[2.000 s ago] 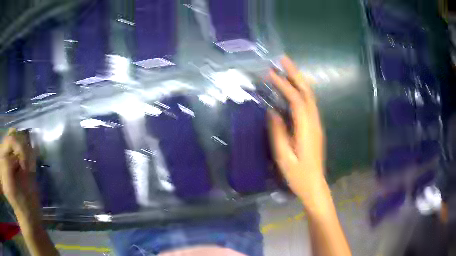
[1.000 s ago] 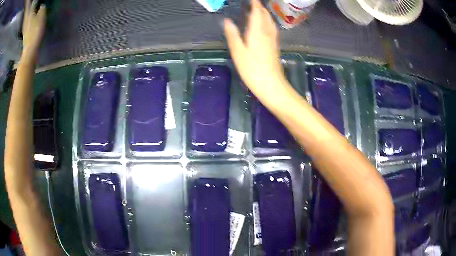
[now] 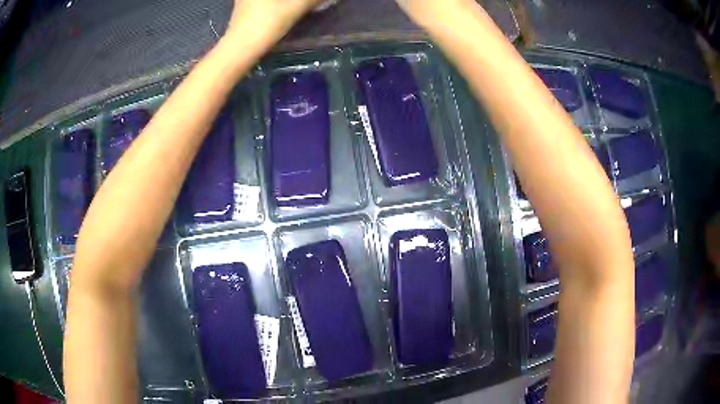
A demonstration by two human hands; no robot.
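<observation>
Dark purple phone cases (image 3: 300, 150) lie in the pockets of a clear blister tray (image 3: 359, 223), in two rows. White paper labels (image 3: 267, 347) show beside several cases. Both my forearms reach over the trays to the top edge. My left hand (image 3: 272, 14) and my right hand (image 3: 434, 9) are cut off there, with only the wrist ends in view. My fingers and anything in them are hidden.
A neighbouring tray (image 3: 584, 126) with purple cases lies at the right, partly under my right forearm. A black smartphone (image 3: 20, 225) with a white cable (image 3: 35, 323) lies at the far left. A grey ribbed mat (image 3: 110, 63) runs along the far side.
The view has shifted right, so the tray sits further left and higher. Both hands have come toward each other at the top edge. The bottle and fan are out of view.
</observation>
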